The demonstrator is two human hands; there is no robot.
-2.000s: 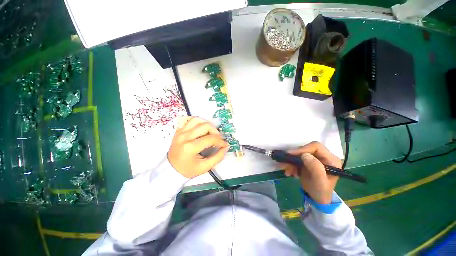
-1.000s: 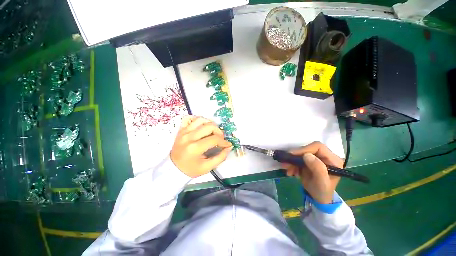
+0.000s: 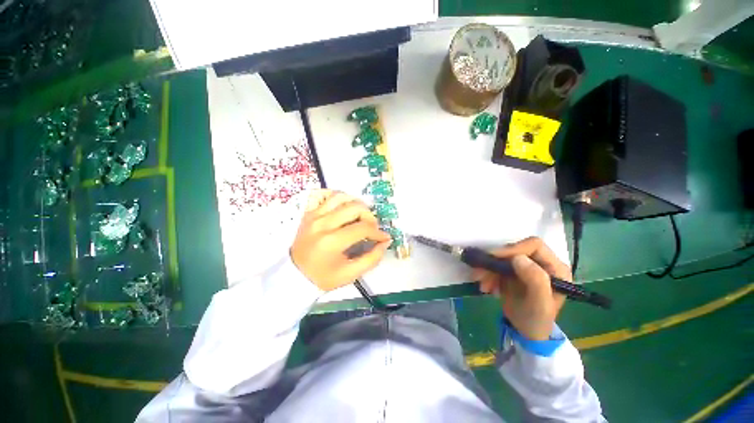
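Observation:
Several small green circuit boards [image 3: 374, 163] stand in a column along a narrow yellowish strip [image 3: 403, 249]. My left hand [image 3: 341, 240] is at the lowest board, thumb and fingertips pinched together beside it; whether a thin wire is between them is too small to tell. My right hand [image 3: 529, 281] holds the soldering iron [image 3: 488, 260] like a pen. Its metal tip points left and ends just right of the lowest board, with a small gap. Thin red wires [image 3: 273, 178] lie scattered left of the boards. My left fingers partly hide the lowest board.
A round can [image 3: 475, 70], a loose green board [image 3: 483, 125], an iron stand [image 3: 537, 91] with yellow sponge [image 3: 532, 137] and a black soldering station [image 3: 624, 149] are at right. A white unit [image 3: 298, 29] is behind. Clear trays [image 3: 124, 186] with boards are at left. A black cable [image 3: 312, 149] crosses the sheet.
The soldering iron's tip has drawn slightly right, away from the lowest board. My left hand stays beside that board. The whole view has shifted a little.

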